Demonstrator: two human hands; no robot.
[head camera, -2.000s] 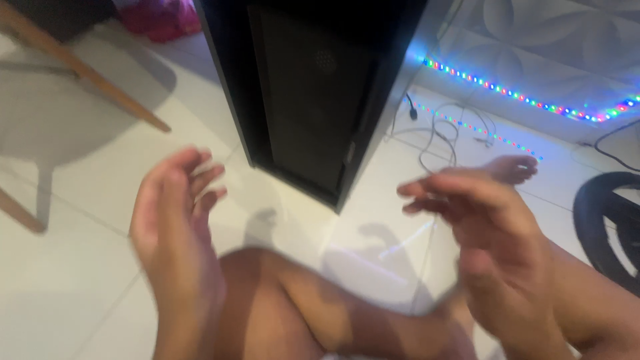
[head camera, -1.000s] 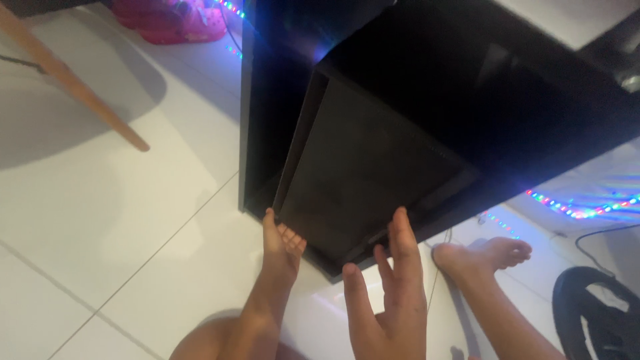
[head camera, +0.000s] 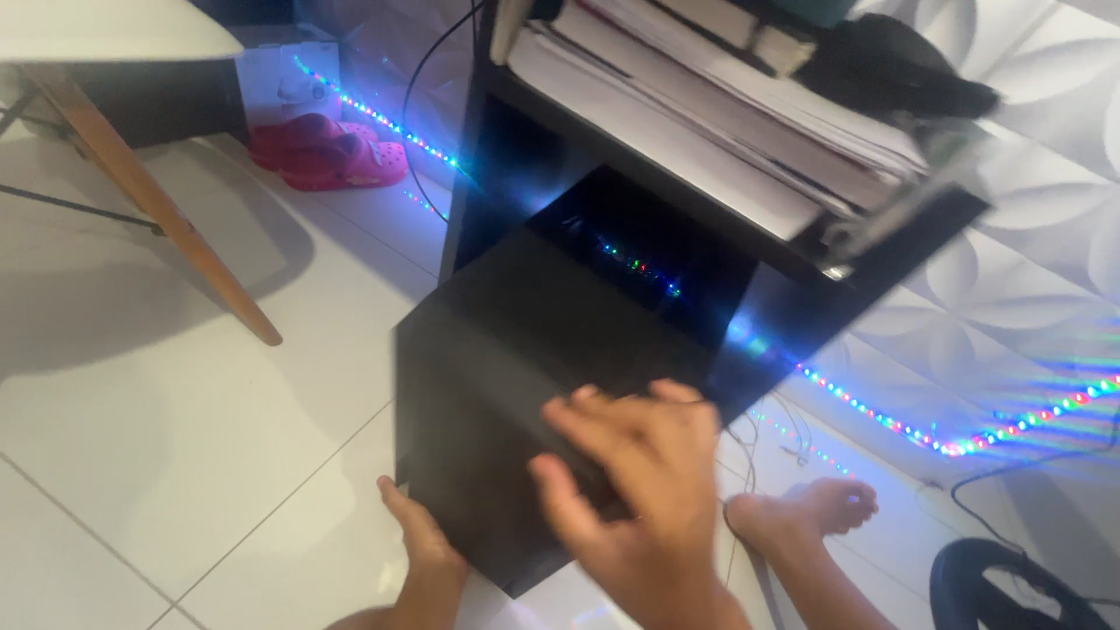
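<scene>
A black box-like unit (head camera: 490, 376), perhaps a computer case or a drawer, juts out at a slant from the lower opening of a black cabinet (head camera: 884, 262). My left hand (head camera: 429, 542) is at its lower left edge, thumb up along the side; its other fingers are hidden behind the unit. Over the right part of the front, my right hand (head camera: 647, 472) is spread with fingers apart, blurred; whether it touches the surface cannot be told. Small coloured lights show on the dark top of the unit, perhaps as a reflection.
Stacked papers or books (head camera: 700, 131) fill the upper shelf. A lit LED strip (head camera: 875, 416) runs along the textured white wall. Pink clogs (head camera: 341, 157) lie behind a wooden chair leg (head camera: 175, 219). My bare foot (head camera: 805, 512), thin cables and a black steering wheel (head camera: 971, 569) are at right.
The black unit now sticks out of the cabinet; one second ago it sat further in. Both hands, raised apart from it two seconds ago, have moved to it. The view has shifted.
</scene>
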